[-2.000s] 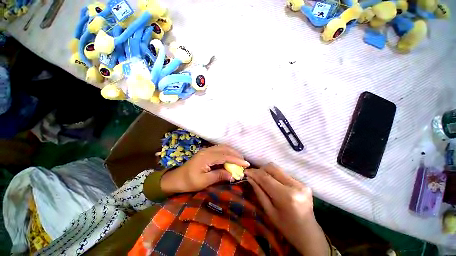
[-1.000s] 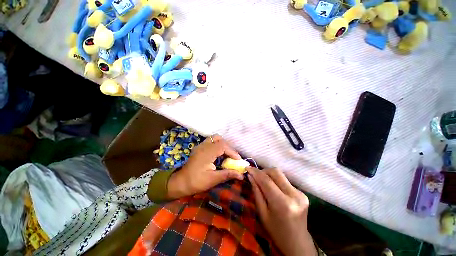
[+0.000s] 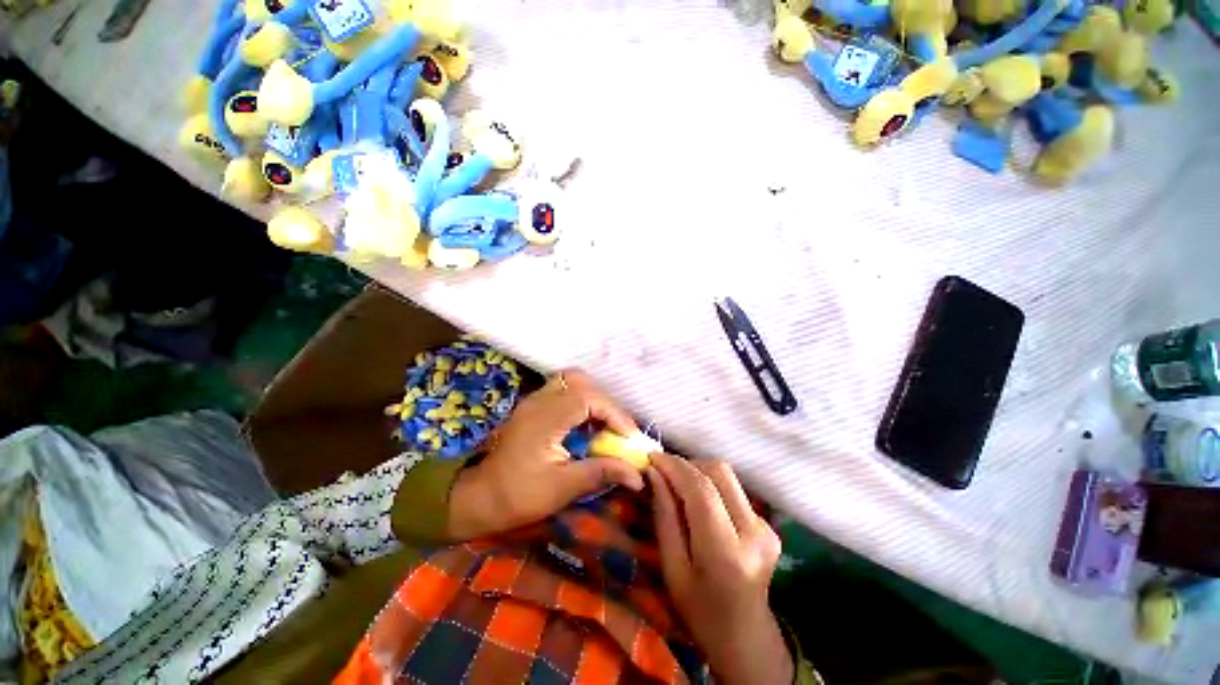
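A yellow plush end [image 3: 620, 450] with a bit of blue beside it is held over the lap, at the table's edge. My left hand [image 3: 542, 462] pinches it between thumb and fingers. My right hand [image 3: 709, 529] has its fingertips together at the right end of the yellow knob, touching it. A thin pale thread shows just above the fingertips. A needle cannot be made out; the fingertips hide it. The dark thread snips [image 3: 755, 356] lie on the whitish cloth beyond the hands.
A blue-yellow plush pile [image 3: 361, 147] lies at the upper left, another [image 3: 990, 67] at the upper right. A smartphone [image 3: 951, 381], a purple box [image 3: 1100, 533] and a bottle [image 3: 1177, 361] lie right. An open cardboard box [image 3: 315, 381] with small pieces [image 3: 455, 399] stands beside the lap.
The view has shifted, so the phone, snips and bottle appear further left and lower. Blue shows beside the yellow knob. Both hands remain at the knob, the right fingertips close against it.
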